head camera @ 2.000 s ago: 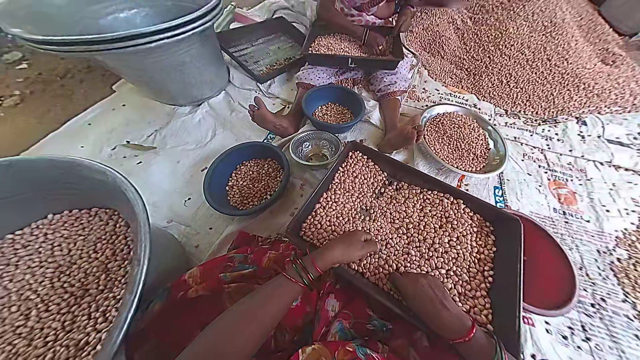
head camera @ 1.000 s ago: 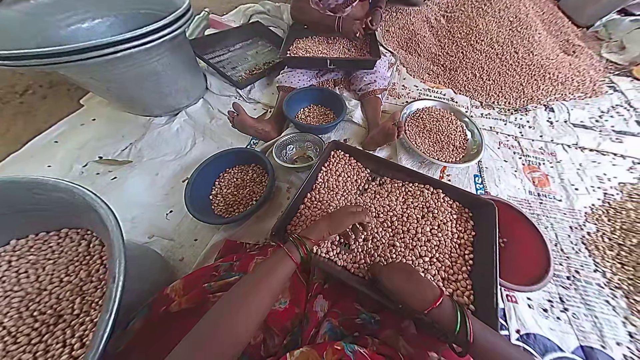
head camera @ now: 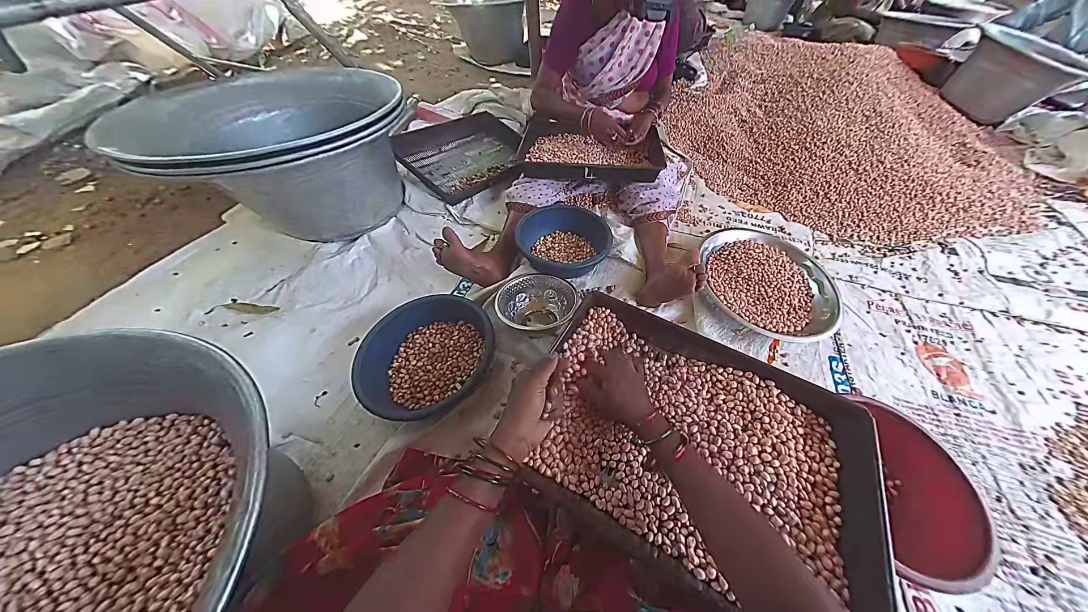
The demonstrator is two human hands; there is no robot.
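Observation:
Pinkish-brown nuts or seeds (head camera: 722, 425) fill a dark rectangular tray (head camera: 863, 501) that rests at my lap. My left hand (head camera: 531, 412) is at the tray's left edge, palm turned inward; whether it holds any nuts is unclear. Among the nuts near the far left corner is my right hand (head camera: 614, 387), fingers pointing down, their tips partly hidden. A blue bowl (head camera: 365, 365) with nuts stands left of the tray. Beside it, near the tray's far corner, sits a small perforated metal bowl (head camera: 537, 303).
At left are a large metal tub (head camera: 246, 399) of nuts and stacked metal tubs (head camera: 340, 187). Opposite sits a person (head camera: 595, 76) with another tray (head camera: 586, 170). A blue bowl (head camera: 563, 212), metal basin (head camera: 829, 297), red basin (head camera: 943, 501) and nut heap (head camera: 850, 144) lie around.
My right hand has moved over the tray to its far left part. My left hand has left the nuts for the tray's left edge. The view has tilted up.

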